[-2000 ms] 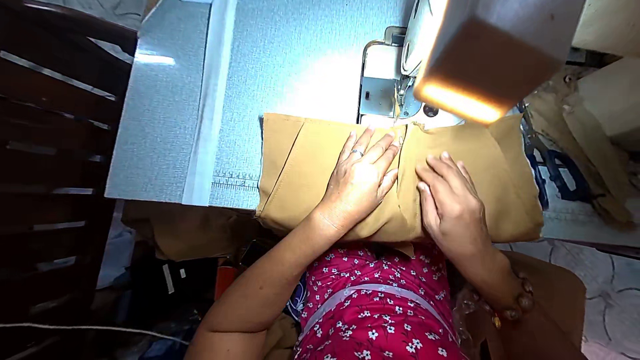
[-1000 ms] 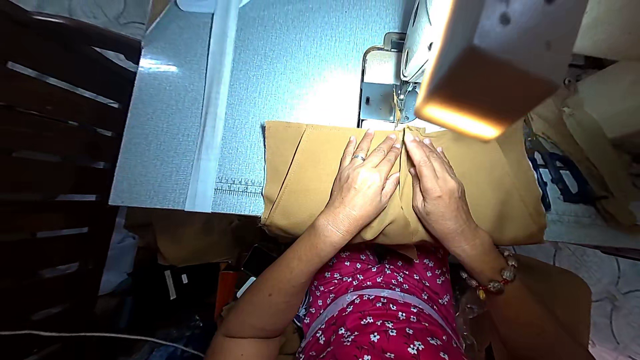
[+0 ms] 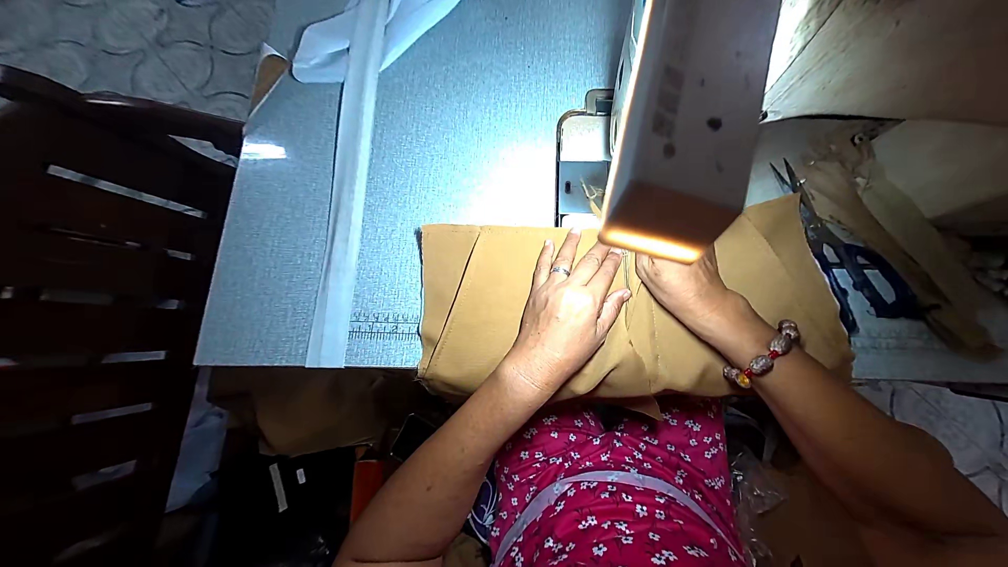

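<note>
Tan fabric with stitched seams (image 3: 488, 315) lies over the front edge of the sewing table and my lap. My left hand (image 3: 571, 307) rests flat on it, fingers slightly spread, a ring on one finger. Just right of a seam, my right hand (image 3: 681, 283) touches the cloth; its fingertips are partly hidden under the machine's head, so its hold cannot be told. The sewing machine (image 3: 693, 118) rises beyond the hands with its lamp lit. Its metal plate (image 3: 583, 185) shows beyond the fabric's far edge, while the needle area is mostly hidden.
Scissors with dark blue handles (image 3: 874, 276) lie to the right beside tan fabric scraps (image 3: 890, 205). A pale strip (image 3: 346, 236) crosses the grey table (image 3: 449, 126) on the left, near printed ruler marks. Dark wooden slats (image 3: 94, 315) stand at far left.
My right hand first moved up to the seam beside my left; now its fingers are bent and partly under the machine's head. My left hand stays on the fabric. The view has shifted somewhat.
</note>
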